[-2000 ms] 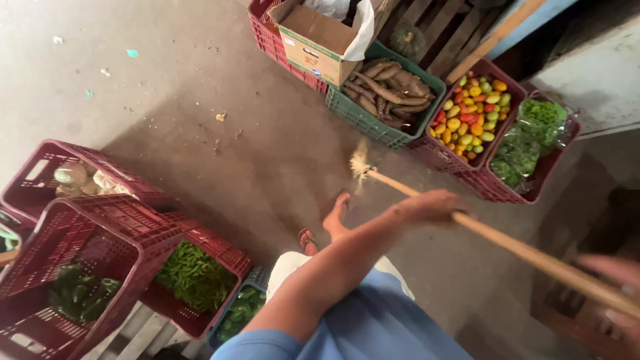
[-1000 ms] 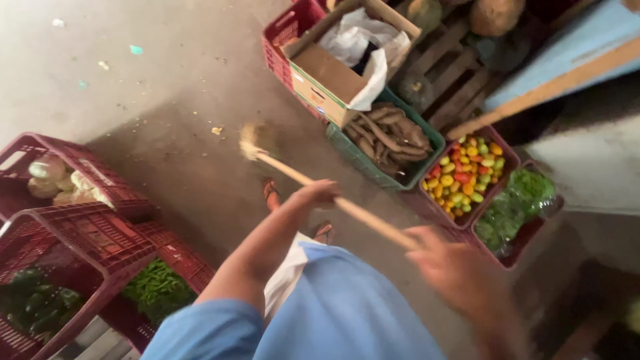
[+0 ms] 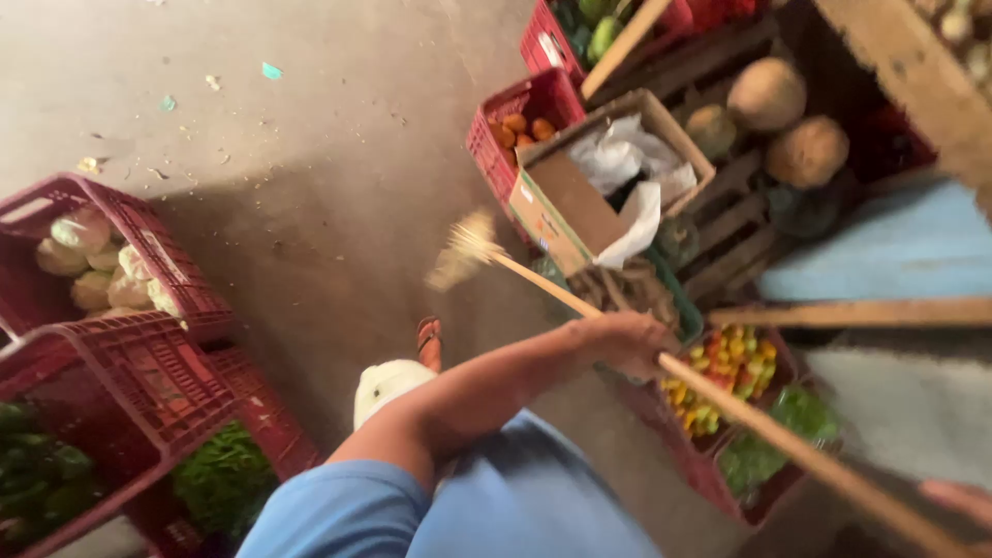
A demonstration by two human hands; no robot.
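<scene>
A broom with pale bristles [image 3: 465,252] and a long wooden handle [image 3: 783,438] slants across the view, its blurred head over the concrete floor near a sandaled foot [image 3: 428,341]. My left hand [image 3: 632,341] is closed around the handle, partway down from the head. At the lower right edge, part of my right hand [image 3: 957,500] shows beside the upper handle; most of it is cut off, and its grip cannot be made out.
Red crates of cabbages [image 3: 116,267] and green vegetables [image 3: 221,480] stand left. On the right are an open cardboard box [image 3: 554,232], a crate of small peppers [image 3: 721,368], bagged greens [image 3: 767,453], squashes [image 3: 767,91] and wooden slats. Scraps [image 3: 271,71] litter the floor.
The broom head has moved right, from open floor toward the crates beside the cardboard box. My left arm now reaches farther right. My right hand has moved mostly out of the frame.
</scene>
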